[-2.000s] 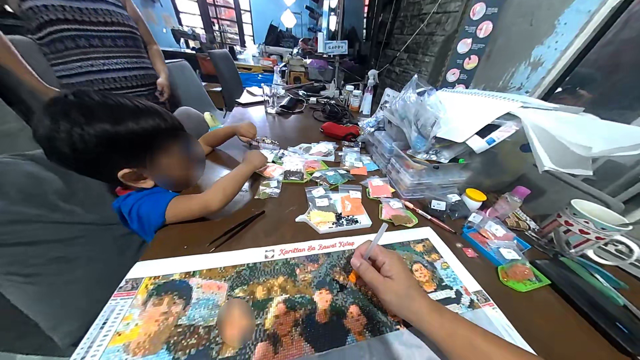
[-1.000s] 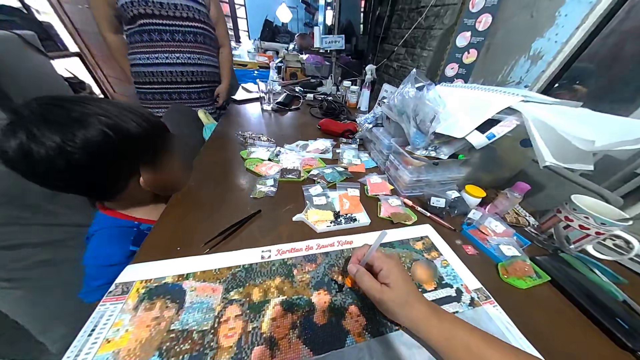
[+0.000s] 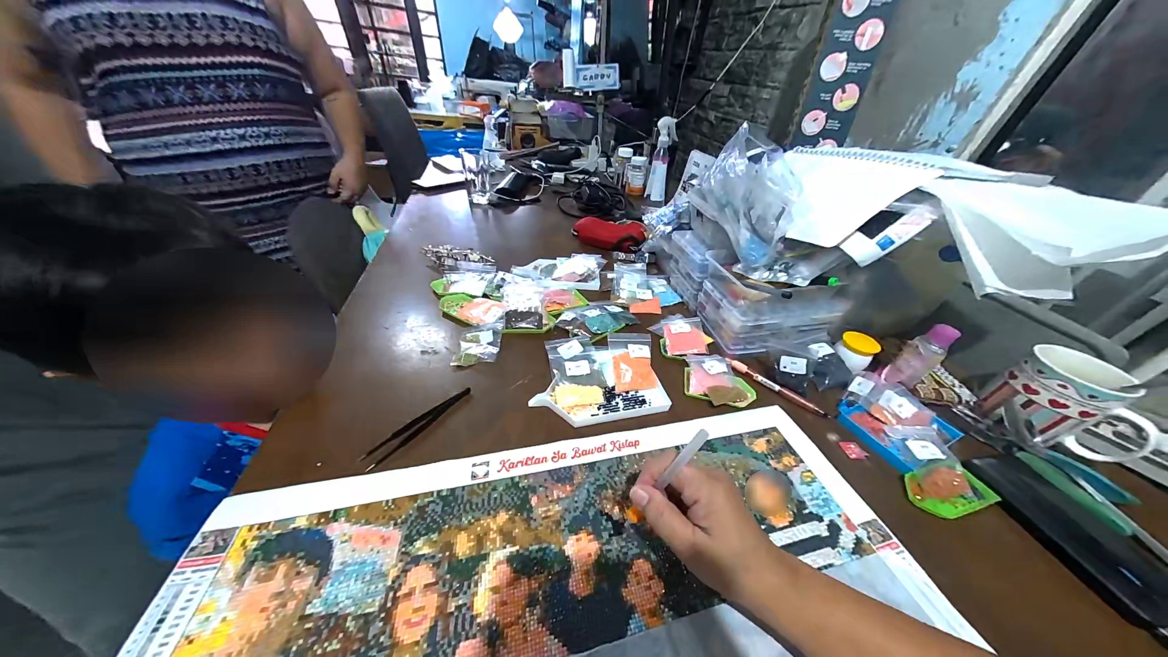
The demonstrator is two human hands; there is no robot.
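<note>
My right hand (image 3: 703, 520) grips a translucent pen-like applicator (image 3: 683, 459), its lower end hidden by the fingers, over the upper right part of a diamond painting canvas (image 3: 493, 547). The canvas lies flat and shows several faces in small coloured tiles; its white border carries red lettering. My left hand is out of view. Beyond the canvas, a white tray (image 3: 598, 412) holds dark beads and small zip bags of yellow and orange beads (image 3: 632, 372). Black tweezers (image 3: 416, 429) lie on the brown table, left of that tray. Green trays with more bead bags (image 3: 481, 311) stand farther back.
A child (image 3: 164, 310) is close at the left; another person in a patterned top (image 3: 210, 119) stands behind. Right of the canvas are a red pen (image 3: 780, 388), a blue tray (image 3: 899, 411), a mug (image 3: 1063, 392) and a black case (image 3: 1068, 538). Stacked plastic boxes (image 3: 766, 315) hold papers and bags.
The child's arms, earlier stretched over the table toward the bead bags, are off it, and the head has moved left. The standing person shows more fully. My right hand stays at nearly the same part of the canvas.
</note>
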